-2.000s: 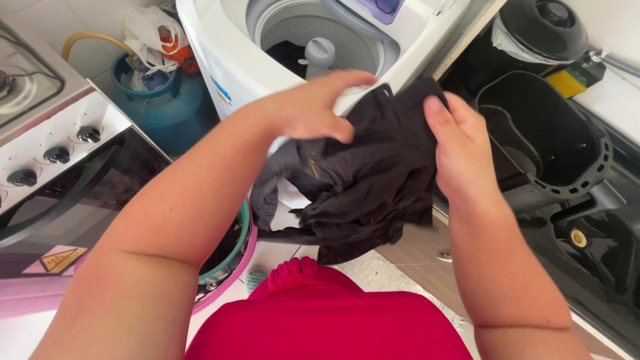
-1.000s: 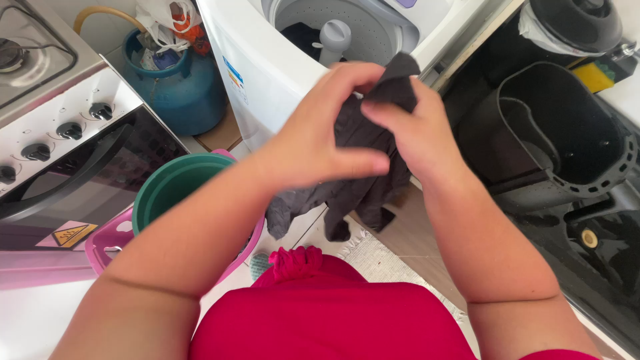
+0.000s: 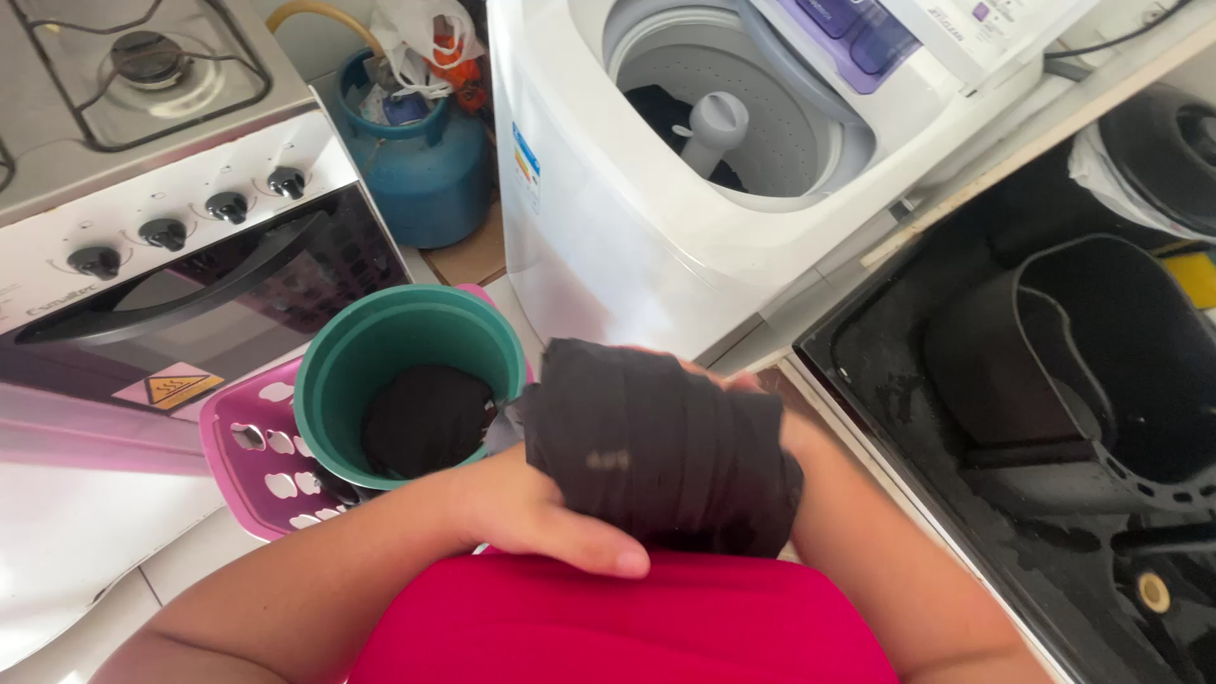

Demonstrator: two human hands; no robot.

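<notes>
A black cloth garment (image 3: 665, 446), bunched into a bundle, is held close in front of my red top. My left hand (image 3: 560, 518) grips its lower left side, the thumb lying along the bottom edge. Most of my right hand (image 3: 746, 382) is hidden behind the bundle's right side, with only small parts of it showing at the top. Left of the bundle, a green bucket (image 3: 323, 356) with dark cloth inside sits in a pink plastic basket (image 3: 237, 456). Beyond my hands, the top-loading washing machine (image 3: 608, 228) is uncovered, with dark cloth around its agitator (image 3: 717, 121).
A gas stove (image 3: 190, 123) stands at the left, with a blue gas cylinder (image 3: 418, 180) between it and the washer. On the right, a black sink counter (image 3: 855, 332) bears a black air-fryer basket (image 3: 988, 370), a lidded black bin (image 3: 1159, 152) and a yellow sponge (image 3: 1192, 277).
The black garment, hanging loose between my hands before, is now a compact bundle lower down, near my top. The view has shifted, so more of the washer and green bucket shows.
</notes>
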